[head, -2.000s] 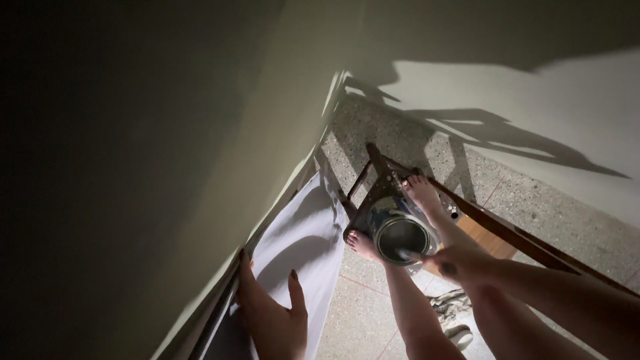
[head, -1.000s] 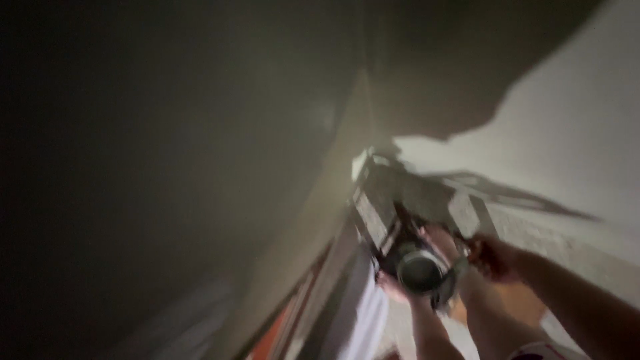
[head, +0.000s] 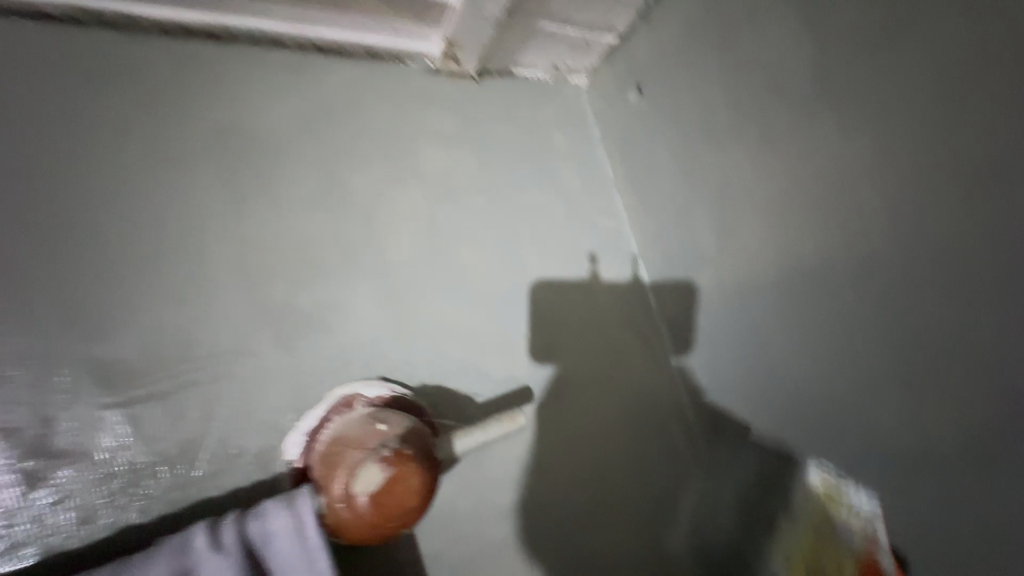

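Observation:
Neither of my hands can be made out. At the lower right edge stands a blurred container [head: 836, 520] with yellow-green and red patches; what supports it is hidden. A glossy brown knob [head: 372, 476], worn pale in spots, sits low left of centre against the wall. Greyish-lilac cloth [head: 272, 532] hangs beside and below the knob. From behind the knob a short pale rod [head: 484, 432] sticks out to the right, with its shadow just above it.
Two grey-green walls [head: 320, 240] meet at a corner right of centre. Pale ceiling panels [head: 536, 36] with a rough edge lie above. A head-shaped shadow with a rectangular device on top falls across the corner. Sheer mesh-like material [head: 80, 472] shows at lower left.
The view has swung up from the floor to the upper walls. My left hand, by the cloth two seconds ago, and my right hand, by the can one second ago, are out of sight.

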